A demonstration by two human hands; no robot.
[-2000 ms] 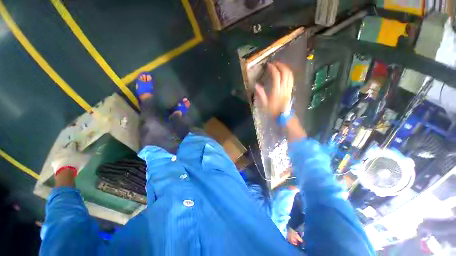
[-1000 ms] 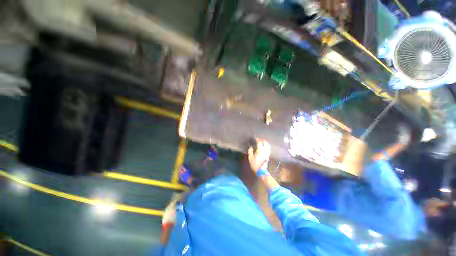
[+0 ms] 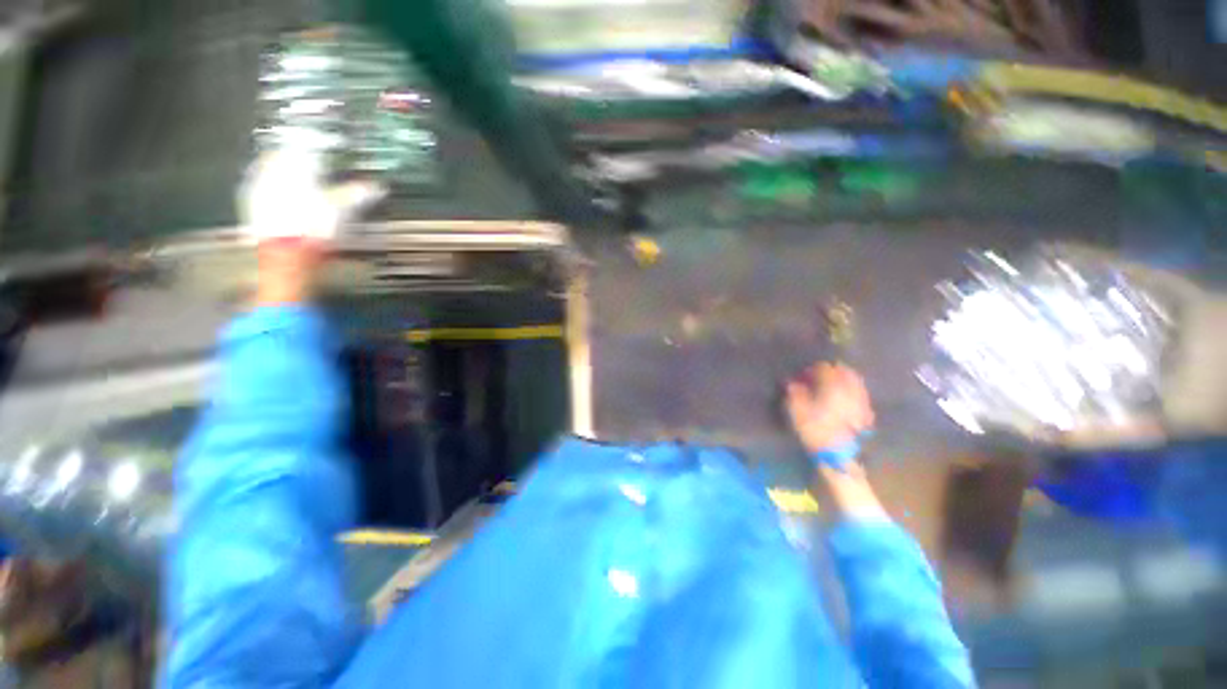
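Observation:
The view is motion-blurred. My left hand (image 3: pixel 289 202), in a white glove with a red cuff edge, reaches to the near end of a loaded board carrier (image 3: pixel 353 108) on the line at the upper left; the blur hides whether the fingers grip it. My right hand (image 3: pixel 830 404), bare with a blue wrist strap, is low over the near part of the dark bench mat (image 3: pixel 727 283); its fingers are too blurred to read. A glittering pile of silver metal parts (image 3: pixel 1050 343) lies right of it. A small brass-coloured object (image 3: pixel 838 320) lies just beyond my right hand.
Green circuit boards (image 3: pixel 821 182) lie along the bench's far side. A small yellow object (image 3: pixel 646 250) is near the bench's left end. A light-edged rail (image 3: pixel 471 232) crosses at left, with a dark gap below it. A dark green bar (image 3: pixel 471 101) slants above. Tan cardboard (image 3: pixel 1198 350) is at right.
The view has swung left. My left hand has risen from low beside my body to the carrier on the line. My right hand stays over the bench's near side. The fan has left the view.

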